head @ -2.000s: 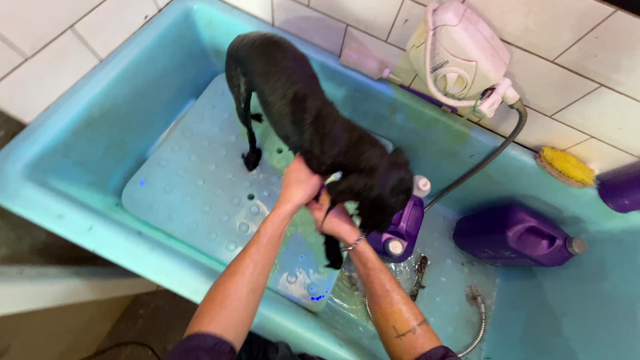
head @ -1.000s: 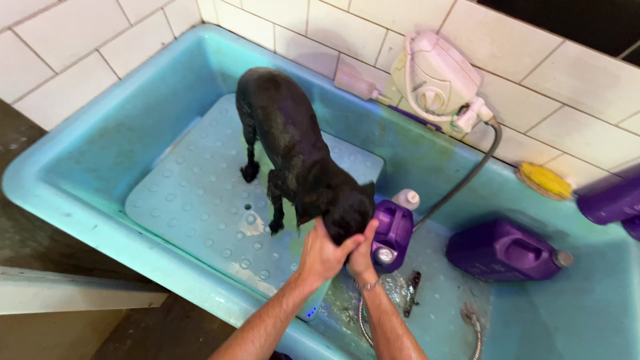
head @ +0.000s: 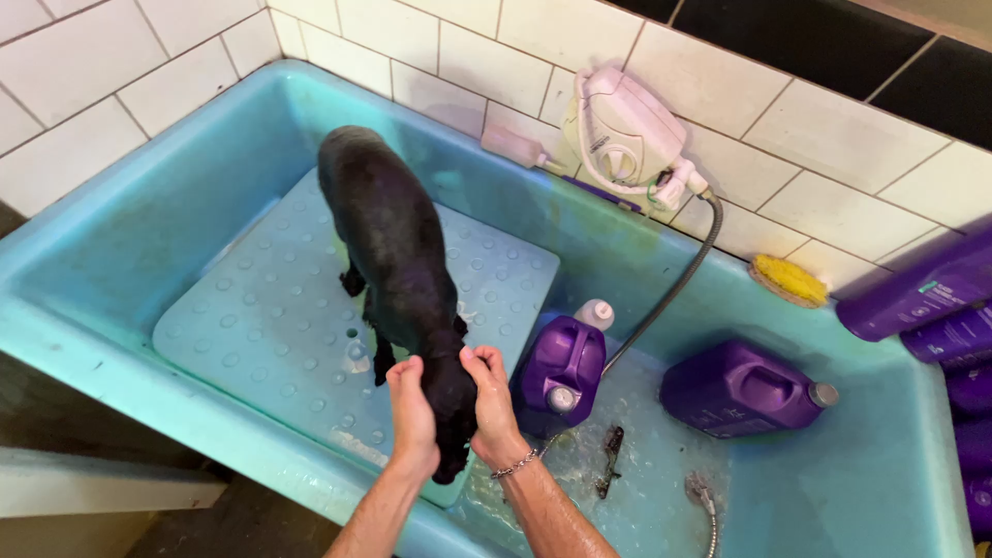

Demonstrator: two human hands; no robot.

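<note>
A wet black dog (head: 387,232) stands on a raised, studded blue platform (head: 263,325) in a turquoise tub (head: 101,364), its head low and pointing down the view. My left hand (head: 412,411) lies against one side of its head, and my right hand (head: 492,403), below which a chain bracelet (head: 514,463) circles the wrist, lies against the other side. The fingers of both curl by the ears. Just right of my right hand stands a purple jug (head: 564,372) with a white-capped bottle (head: 595,314) behind it.
A second purple jug (head: 740,391) lies on the tub floor near a shower head (head: 697,487) and a dark strap-like object (head: 611,461). The wall-mounted heater (head: 632,132) has a grey hose (head: 682,279) running into the tub. On the rim rest a yellow sponge (head: 789,280) and purple bottles (head: 922,279).
Both hands have moved from the dog's front leg area to its head, one on each side. The dog's head has lowered and turned toward me.
</note>
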